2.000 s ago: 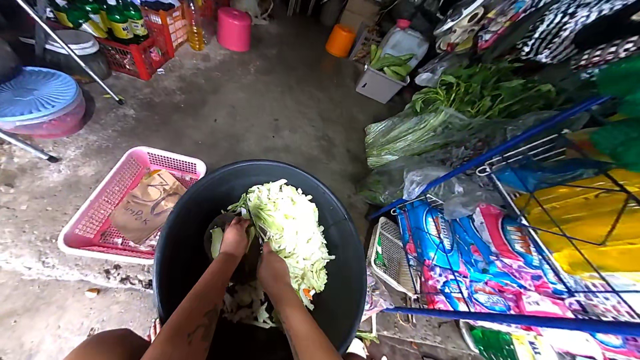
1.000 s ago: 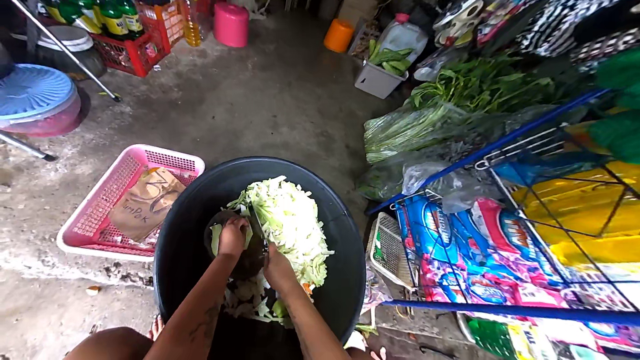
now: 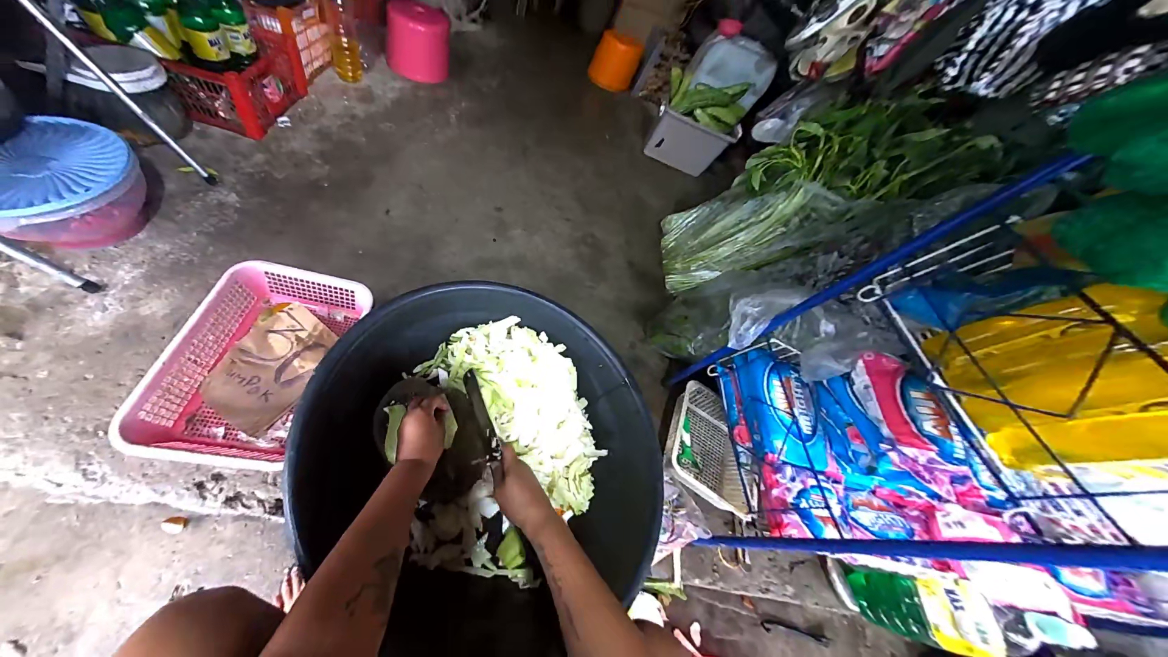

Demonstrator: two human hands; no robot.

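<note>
A large black plastic tub (image 3: 630, 401) stands in front of me, with a heap of shredded cabbage (image 3: 538, 401) along its right side. Inside it, on the left, lies a dark cutting board (image 3: 456, 461), partly hidden by my hands. My left hand (image 3: 422, 429) grips a green cabbage leaf piece (image 3: 393, 433) over the board. In my right hand (image 3: 520, 488) is a knife (image 3: 479, 406), its dark blade pointing away from me between the board and the heap. More cut pieces lie in the tub near my right wrist.
A pink plastic basket (image 3: 151, 401) holding a brown paper bag (image 3: 269, 370) adjoins the tub's left side. At right are a blue-edged wire rack (image 3: 876, 547) with detergent packs (image 3: 785, 411) and bundled leafy greens (image 3: 757, 228). Farther off stand red crates (image 3: 242, 100) and a grey bin (image 3: 689, 141).
The knife has shifted away from my left hand toward the cabbage heap. My left hand stays over the board.
</note>
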